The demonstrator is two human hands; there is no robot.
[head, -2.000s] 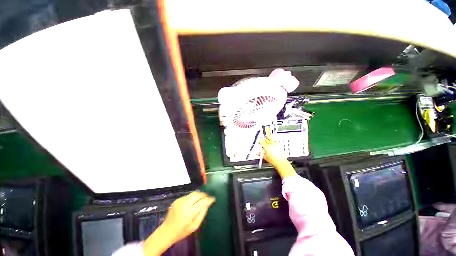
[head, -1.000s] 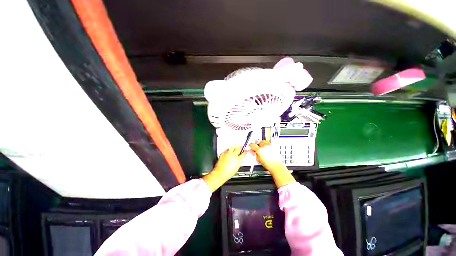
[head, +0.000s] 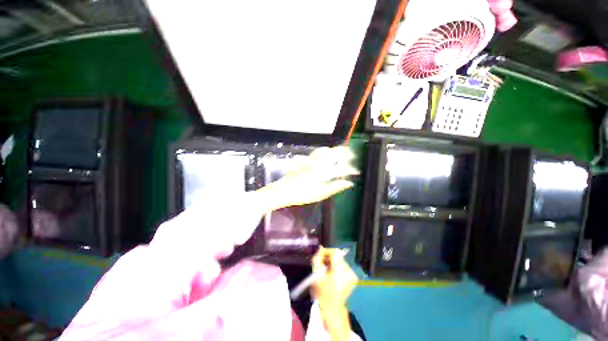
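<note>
My left hand (head: 310, 178) reaches across the upper part of a black tray (head: 327, 226) with two glossy screens side by side. It is blurred, looks empty, and its fingers point right with a gap between them. My right hand (head: 335, 276) is below it, at the tray's near right corner, closed around a thin pale stick (head: 303, 286) that points left. The left screen (head: 213, 174) looks white with reflection. The right screen (head: 293, 230) is partly hidden by my left hand and sleeve.
A bright white panel (head: 273, 60) with a black and orange edge stands behind the tray. A pink-white fan (head: 443, 50), a calculator (head: 463, 106) and a dark pen (head: 408, 106) on white paper are at upper right. More screen trays stand left (head: 67, 172) and right (head: 427, 214). Pink sleeves show at both sides.
The view has turned left and down. Both hands have left the paper beside the calculator and are now over and beside the left-hand tray, the right one with the pale stick.
</note>
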